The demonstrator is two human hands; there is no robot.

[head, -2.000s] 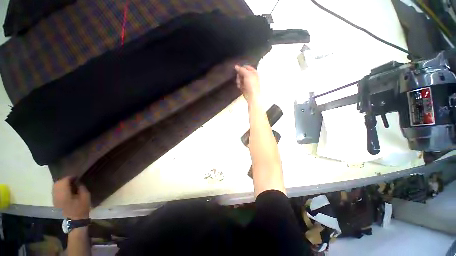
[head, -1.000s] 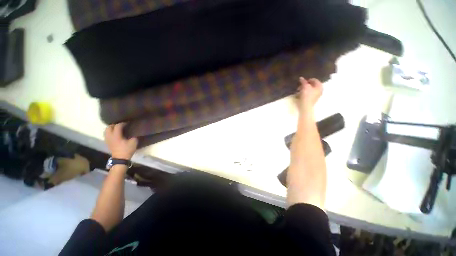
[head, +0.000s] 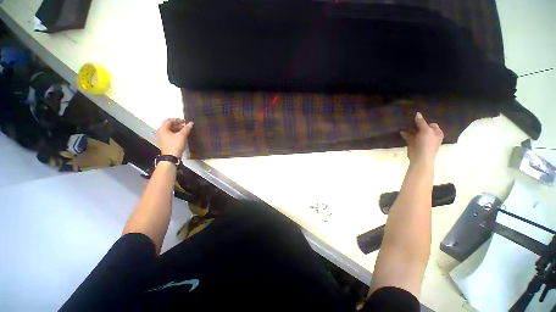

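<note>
The plaid cloth panels (head: 305, 122) lie on the table with their near edge almost straight. A black folded cloth (head: 317, 52) lies across them. A thin red line (head: 268, 109) crosses the plaid. My left hand (head: 174, 136) is at the left edge of the plaid, near its corner, with thumb and fingertips closed on the edge. My right hand (head: 424, 139) rests at the right part of the near edge, thumb and forefinger apart, holding nothing that shows.
Two dark oblong pieces (head: 443, 194) lie beside and under my right forearm. The cutting machine's base plate (head: 468, 228) is at the right. A yellow tape roll (head: 94, 78) sits near the table edge (head: 235, 190). A dark flat item (head: 522, 117) sticks out past the black cloth.
The view has turned and shifted left. The plaid's near edge, folded and lifted before, now lies flatter and straighter. My right hand's fingers have spread from their grip on the edge.
</note>
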